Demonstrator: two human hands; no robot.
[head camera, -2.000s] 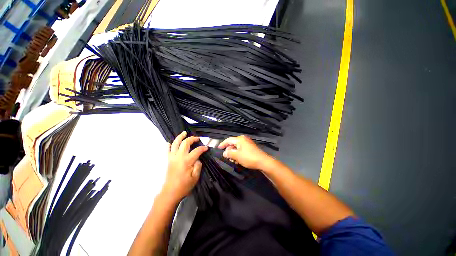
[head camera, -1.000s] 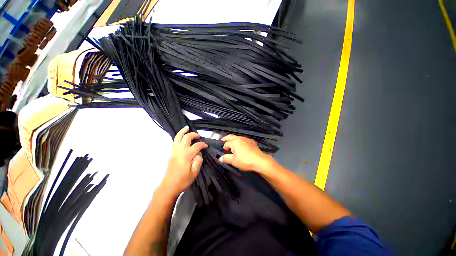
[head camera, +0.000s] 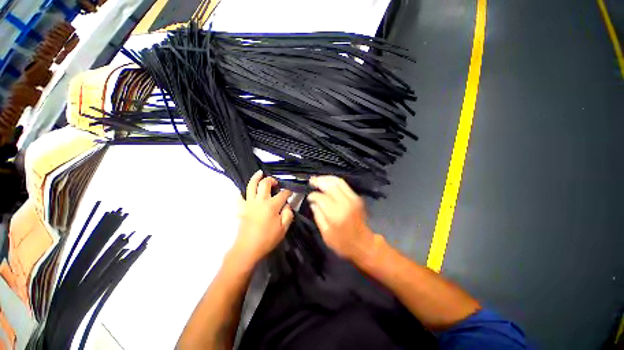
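A thick bundle of narrow black strips (head camera: 229, 130) lies crossed on the white table cover (head camera: 164, 205). One arm of it runs down to my hands, the other fans right over the table edge. My left hand (head camera: 265, 215) is closed around the lower part of the bundle, near the table's edge. My right hand (head camera: 336, 212) is just right of it, slightly blurred, fingers bent at a dark strip between the hands; whether it grips the strip is hard to tell. Strip ends hang below my hands over the dark clothing on my lap.
A smaller group of black strips (head camera: 96, 273) lies at lower left. Stacked cut panels with tan tops (head camera: 58, 160) stand along the left. Brown parts (head camera: 34, 75) and a blue rack (head camera: 24, 31) are at upper left. A yellow line (head camera: 460, 150) crosses the grey floor at right.
My right hand has turned more upright and its fingers have moved up slightly. My left hand has shifted a little to the right, still on the bundle.
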